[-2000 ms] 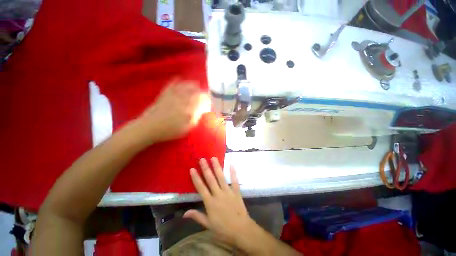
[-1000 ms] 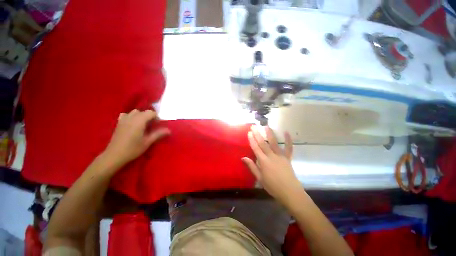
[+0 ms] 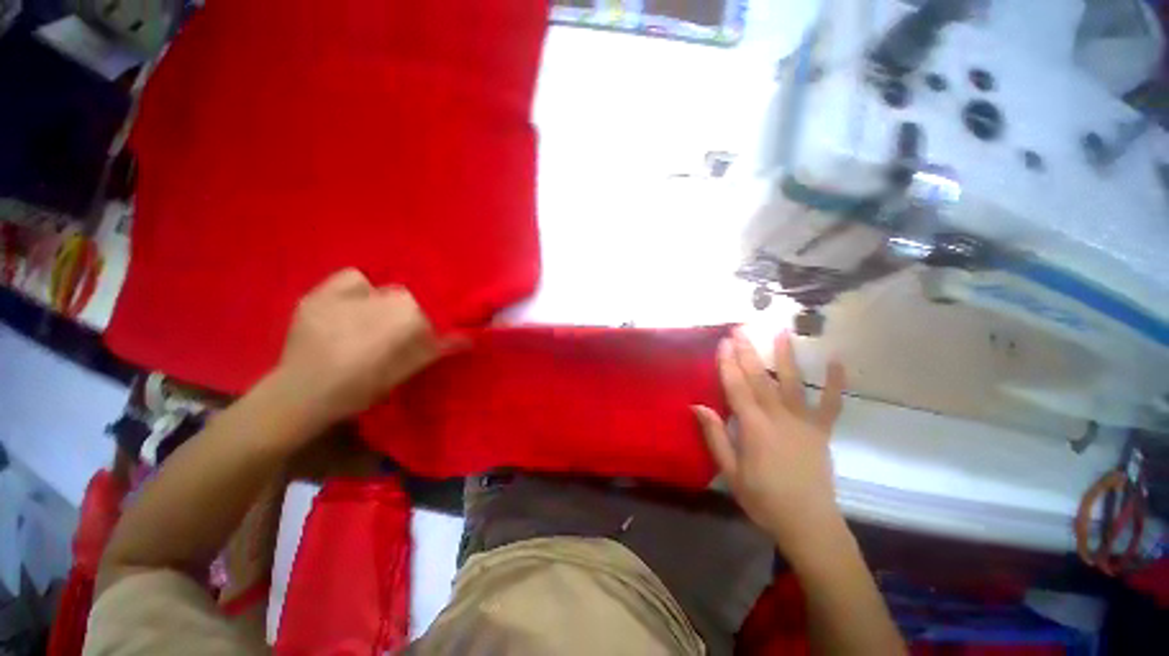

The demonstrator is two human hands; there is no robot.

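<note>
A large red garment panel (image 3: 346, 167) lies spread on the white table at the left. A narrower red part (image 3: 577, 397) runs right from it along the table's front edge, its right end near the needle area. My left hand (image 3: 359, 336) has its fingers curled on the cloth where the two parts meet, gripping it. My right hand (image 3: 776, 436) lies with fingers spread at the right end of the red part, fingertips just below the presser foot area (image 3: 808, 320), which is bright and blurred.
The white sewing machine head (image 3: 1026, 167) fills the upper right. Orange-handled scissors (image 3: 1110, 519) hang at the far right. A folded red stack (image 3: 344, 564) lies below the table at the left. My lap (image 3: 615, 525) is below the table edge.
The view has shifted left, so the machine appears farther right. The cloth has come away from the needle area, baring white table. My left hand has moved from near the needle to the panel's lower part.
</note>
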